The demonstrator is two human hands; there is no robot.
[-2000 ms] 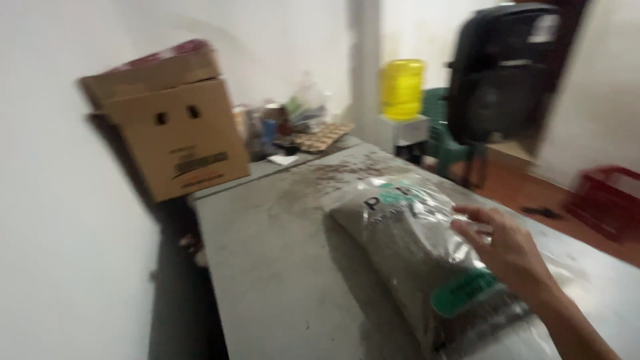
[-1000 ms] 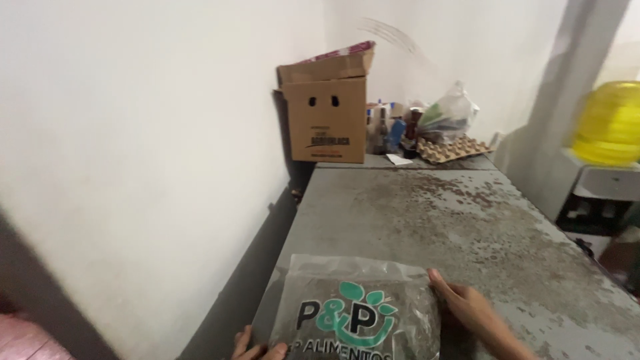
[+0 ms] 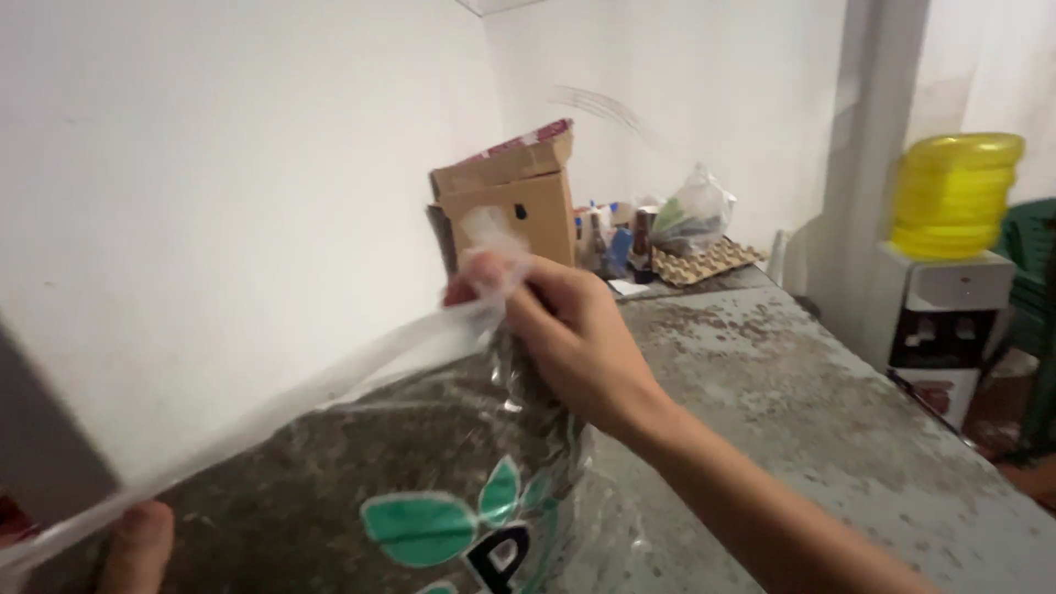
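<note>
A clear plastic bag full of a dark, dried, crumbly material fills the lower left, with green leaf shapes and writing printed on it. My right hand pinches the bag's top corner between thumb and fingers, lifting it above the worn table. At the bottom left edge, the thumb of my left hand lies against the bag near its other top corner; the rest of that hand is hidden. The bag's lower part is out of view.
The worn grey table extends back right. At its far end stand a cardboard box, bottles, an egg tray and a knotted plastic bag. A water dispenser with a yellow jug is beyond the right edge, near a green chair.
The printed bag, lower in view a second ago, is now raised and tilted, its top corner pinched in my right hand. Two seconds ago it lay on the table. The view has swung.
</note>
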